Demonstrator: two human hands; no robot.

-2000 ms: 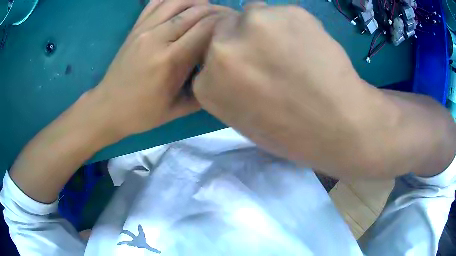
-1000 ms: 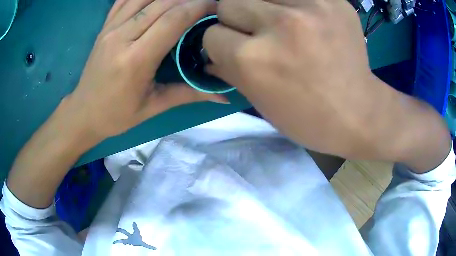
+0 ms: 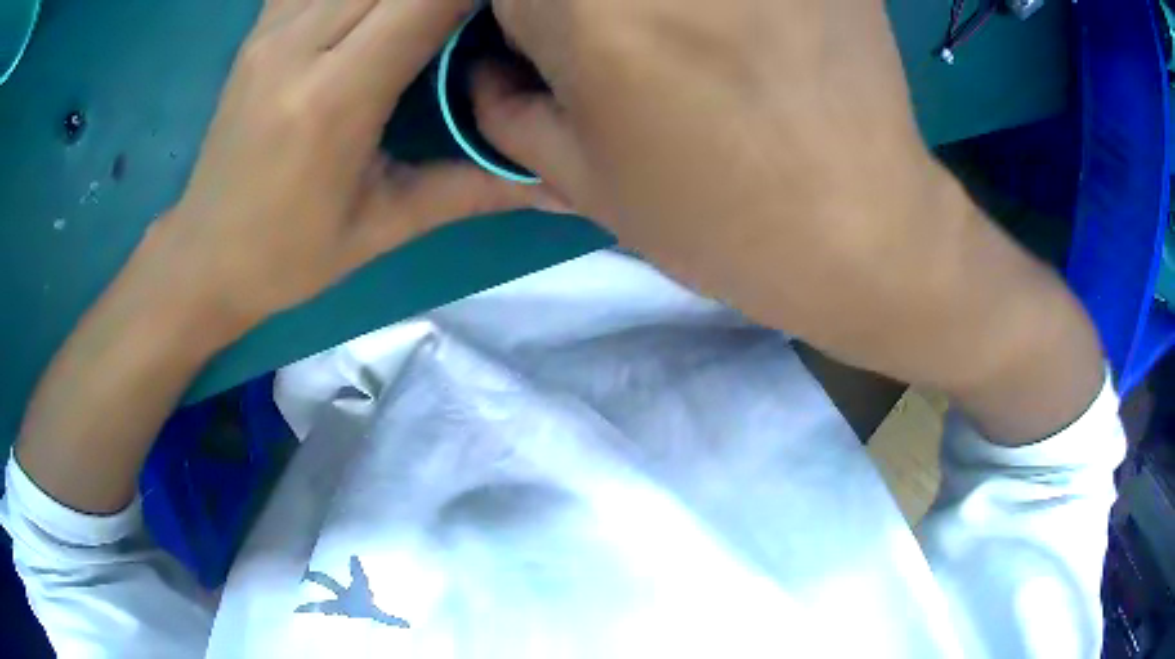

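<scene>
A teal motor housing (image 3: 454, 113) stands on the green bench top at the upper middle, its open rim facing up. Most of it is hidden by my hands. My left hand (image 3: 303, 155) is bare and wraps around its left side, with the thumb along the near rim. My right hand (image 3: 722, 129) is bare and covers its right side, with fingers reaching down inside the opening. What those fingers touch or hold inside is hidden. The top of both hands is cut off by the picture's edge.
The green bench top (image 3: 77, 258) has a small dark hole at left. Part of a teal rim (image 3: 18, 45) shows at the upper left corner. Wires and a white plug (image 3: 948, 54) lie at upper right. A blue bin (image 3: 1118, 167) stands at the right edge. Brown cardboard (image 3: 908, 457) shows below.
Since two seconds ago the housing's rim has come into view between my hands. The view has shifted, so less of the motor pile shows. My right fingers stay inside the housing since one second ago.
</scene>
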